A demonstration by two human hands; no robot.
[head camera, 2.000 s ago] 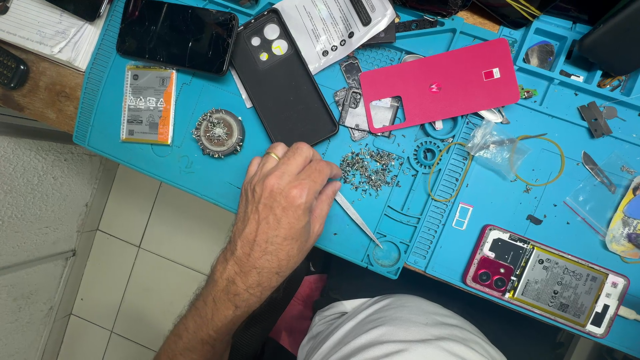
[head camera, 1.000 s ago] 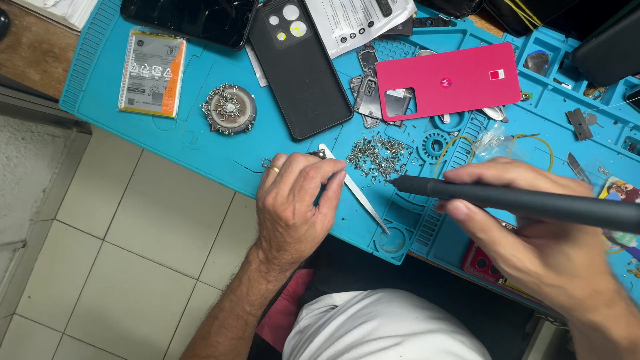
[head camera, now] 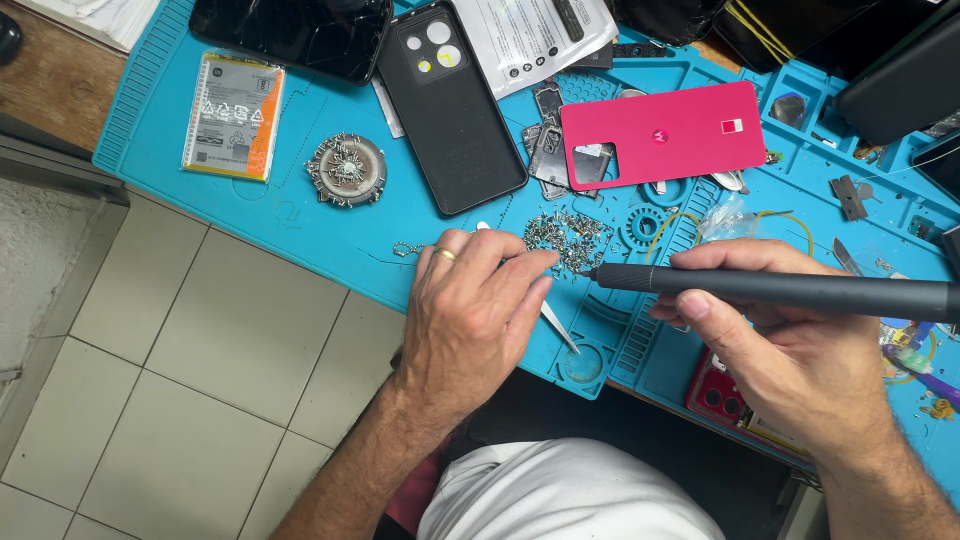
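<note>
My right hand (head camera: 780, 337) grips a dark pen-shaped electric screwdriver (head camera: 750, 289), its tip at the right edge of a pile of small screws (head camera: 562, 234). My left hand (head camera: 476, 300) rests at the mat's front edge, its index finger reaching the pile's left side; whether its fingers hold anything cannot be told. Metal tweezers (head camera: 559, 326) lie partly under that hand. A round magnet (head camera: 347, 169) studded with screws is farther left. Behind the pile lie a black phone case (head camera: 454, 112) and a pink phone back cover (head camera: 675, 135).
A phone battery (head camera: 232, 116) and a cracked phone (head camera: 292, 30) lie on the blue silicone mat (head camera: 262, 217) at left. An opened pink phone (head camera: 720, 390) is partly under my right hand. A yellow cord (head camera: 799, 225), a plastic bag and a blade lie at right.
My right hand, out of view two seconds ago, has come in from the right with the screwdriver. My left hand now covers more of the tweezers and reaches nearer the screws than one second ago.
</note>
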